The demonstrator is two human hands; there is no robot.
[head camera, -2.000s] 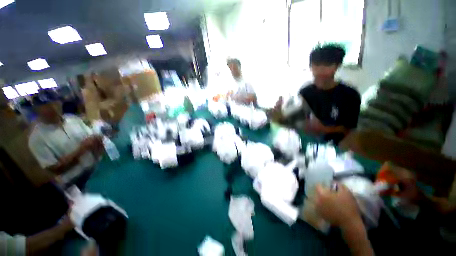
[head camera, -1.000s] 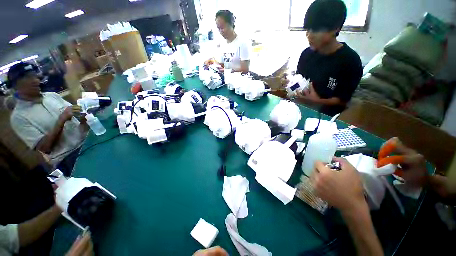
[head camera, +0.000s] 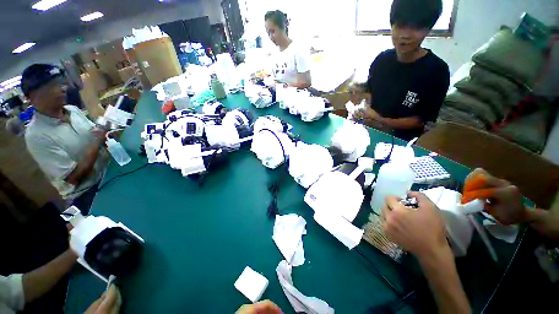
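Only the top edge of one hand, seemingly my right hand (head camera: 260, 308), shows at the bottom edge, just below a small white square pad (head camera: 251, 283). The picture's edge cuts it off, so what it holds is hidden. My left hand is not in view. A crumpled white cloth (head camera: 289, 238) lies on the green table to the right of the pad, with a second white strip (head camera: 298, 293) below it. White security cameras (head camera: 334, 199) stand in a row beyond.
At left, a neighbour's hands hold a white camera with a black front (head camera: 113, 250). At right, a neighbour's hands are near a translucent bottle (head camera: 392, 184), swabs (head camera: 381, 236) and an orange-handled thing (head camera: 475, 187). More cameras (head camera: 190, 138) are piled behind; three people stand or sit across the table.
The view has steadied. The hand at the bottom edge was absent two seconds ago and has hardly moved since one second ago. The people opposite have shifted their heads and hands.
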